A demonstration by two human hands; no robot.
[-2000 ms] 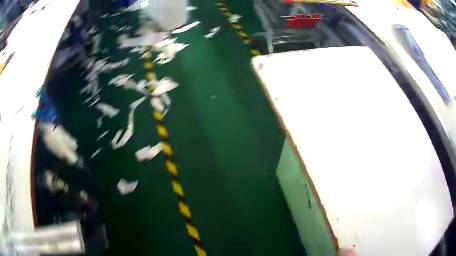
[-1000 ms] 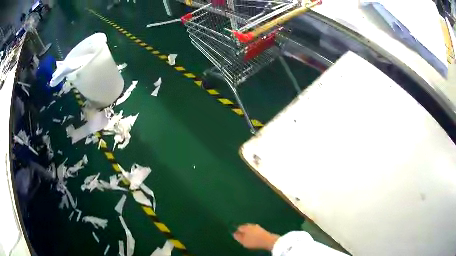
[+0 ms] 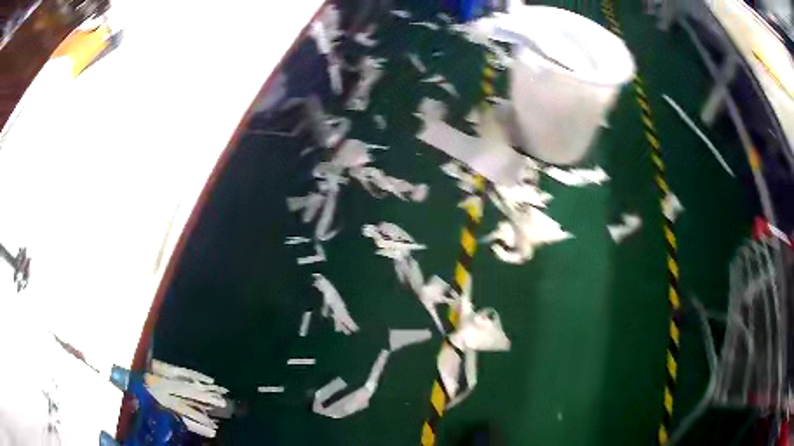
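Neither of my hands shows. Nearest in front of me is the green floor (image 3: 557,348) with many white paper scraps (image 3: 483,331) scattered over it and across the yellow-black tape. A white round waste bin (image 3: 566,96) stands on the floor at the upper middle, with scraps around its base. A long white table (image 3: 200,104) runs along the left side.
A bundle of pale strips (image 3: 187,394) hangs by blue parts (image 3: 157,427) at the table's lower edge. A metal wire trolley (image 3: 757,322) stands at the right. An orange piece (image 3: 84,48) lies at the far left of the table. Another table edge shows at upper right.
The view has swung left. The right-hand white table and my hand with its white sleeve have left the picture. The bin and trolley now appear further right.
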